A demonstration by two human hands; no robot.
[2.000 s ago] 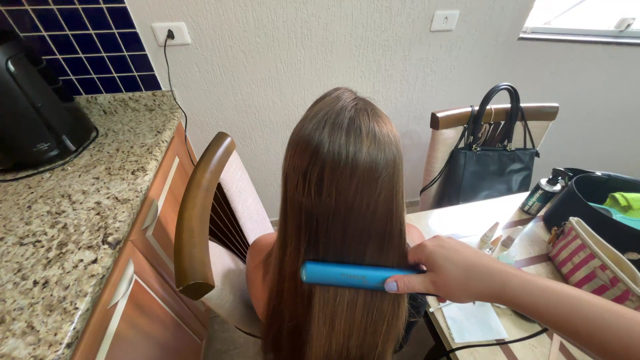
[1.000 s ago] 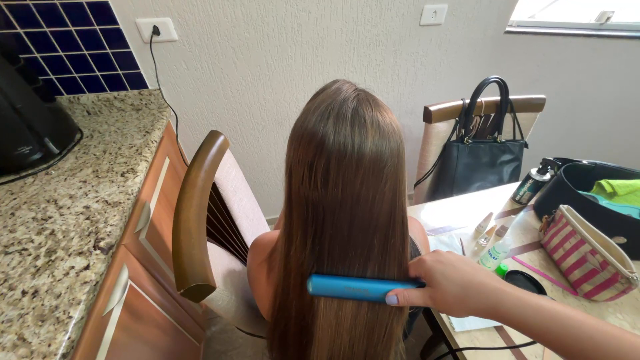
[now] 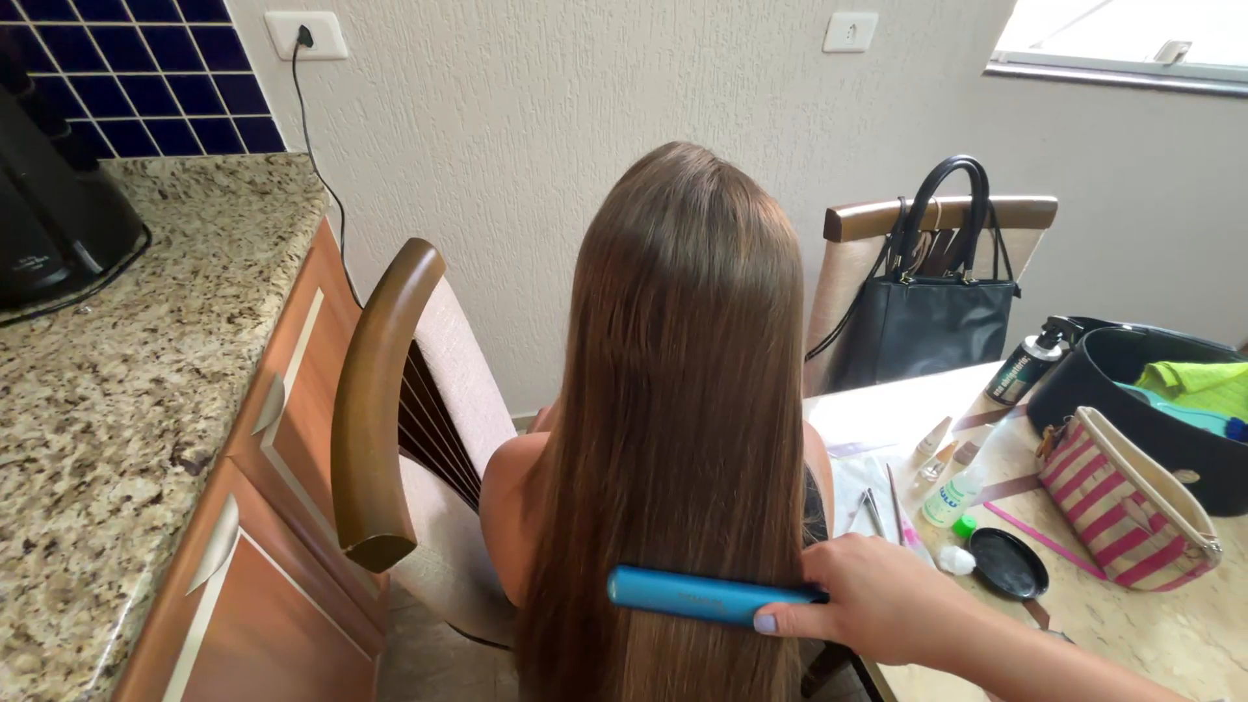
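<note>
A seated person with long straight brown hair (image 3: 682,390) has their back to me. My right hand (image 3: 868,600) grips a blue hair straightener (image 3: 707,595), which lies level across the lower part of the hair, its tip pointing left. The thumb rests on the near plate arm, and hair hangs above and below the tool. Whether hair is clamped between both plates cannot be told. My left hand is not in the frame.
A wooden chair (image 3: 375,409) stands left, beside a granite counter (image 3: 146,390). On the right a table (image 3: 1150,634) bears a striped pouch (image 3: 1126,502), a black case (image 3: 1121,390), bottles and a small black dish (image 3: 1009,563). A black handbag (image 3: 926,327) hangs on another chair.
The straightener stays across the lower hair in my right hand throughout. The view has shifted somewhat, bringing more of the table's items into sight.
</note>
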